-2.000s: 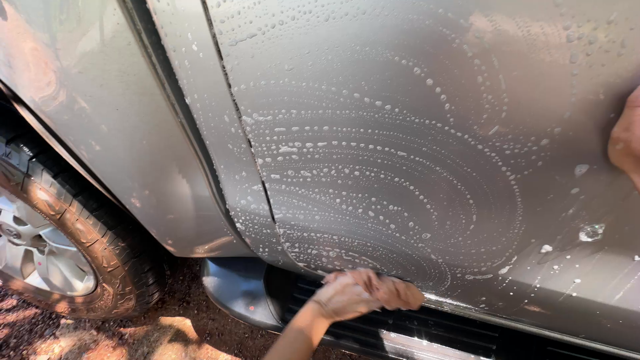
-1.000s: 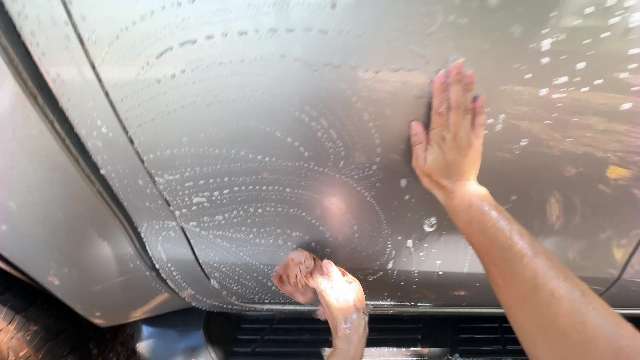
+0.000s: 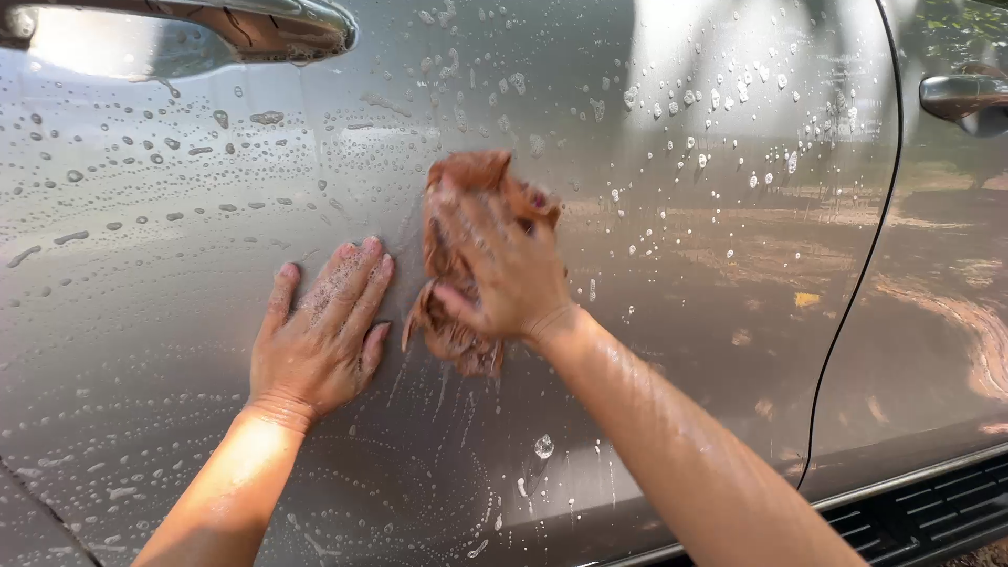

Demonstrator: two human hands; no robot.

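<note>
My right hand (image 3: 500, 268) presses a wet, crumpled brown cloth (image 3: 468, 169) flat against a silver-grey car door (image 3: 677, 331), near the middle of the view. To its left, my left hand (image 3: 323, 327) rests on the same door with fingers apart and soap suds on their backs, holding nothing. Soapy drops and curved streaks of water cover much of the panel around both hands. Part of the cloth is hidden under the right palm.
A door handle (image 3: 268, 30) juts out at the upper left, another handle (image 3: 957, 96) at the right edge beyond the door seam (image 3: 866, 268). A black ribbed side step (image 3: 937, 504) runs along the lower right.
The view has shifted up and right along the car. My left hand has moved up from the door's lower edge onto the panel. The brown cloth now shows under my right hand.
</note>
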